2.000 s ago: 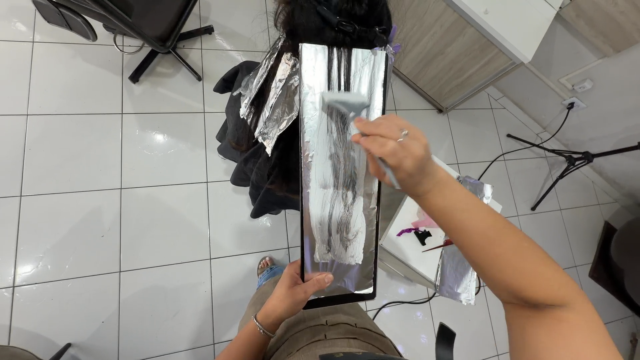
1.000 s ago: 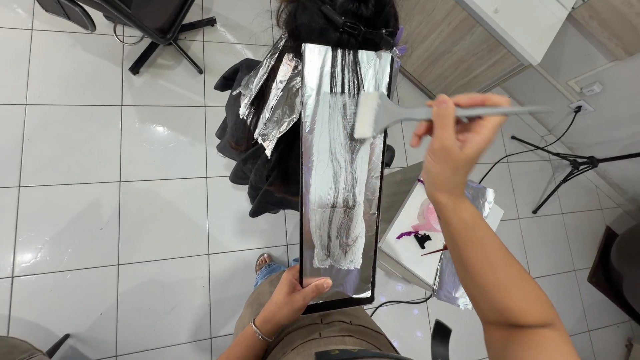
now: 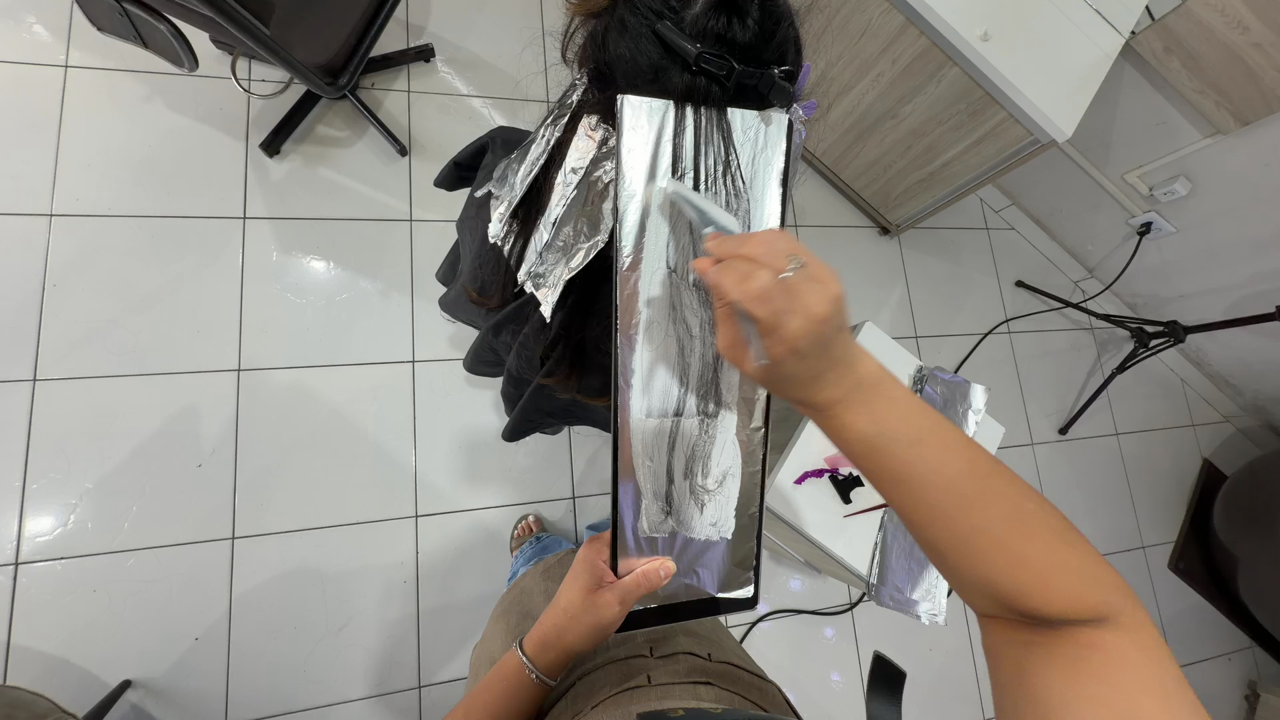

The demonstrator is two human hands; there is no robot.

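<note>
My left hand [image 3: 615, 595] grips the lower end of a long black-edged board [image 3: 687, 612], its thumb on top. A sheet of aluminium foil [image 3: 735, 575] covers the board, and a lock of dark hair [image 3: 700, 340] lies along it, spread with white cream [image 3: 655, 480]. In my right hand [image 3: 785, 310] is a grey tint brush [image 3: 705, 210], slightly blurred, over the upper half of the foil. At the board's top is a person's dark-haired head [image 3: 690, 40] with black hair clips [image 3: 715, 62]. Folded foils [image 3: 570, 225] hang left of the board over a black cape [image 3: 490, 290].
A white cart top [image 3: 820, 520] at right carries a black clip [image 3: 846, 487], a purple item and foil sheets [image 3: 910, 570]. A black salon chair [image 3: 330, 50] stands upper left, a cabinet [image 3: 910, 110] upper right. A black tripod [image 3: 1150, 330] and cable [image 3: 1010, 320] are at right.
My right hand has swung the brush from the board's right side back over the foil, bristles now near its upper left. My left hand keeps its hold on the board's lower end.
</note>
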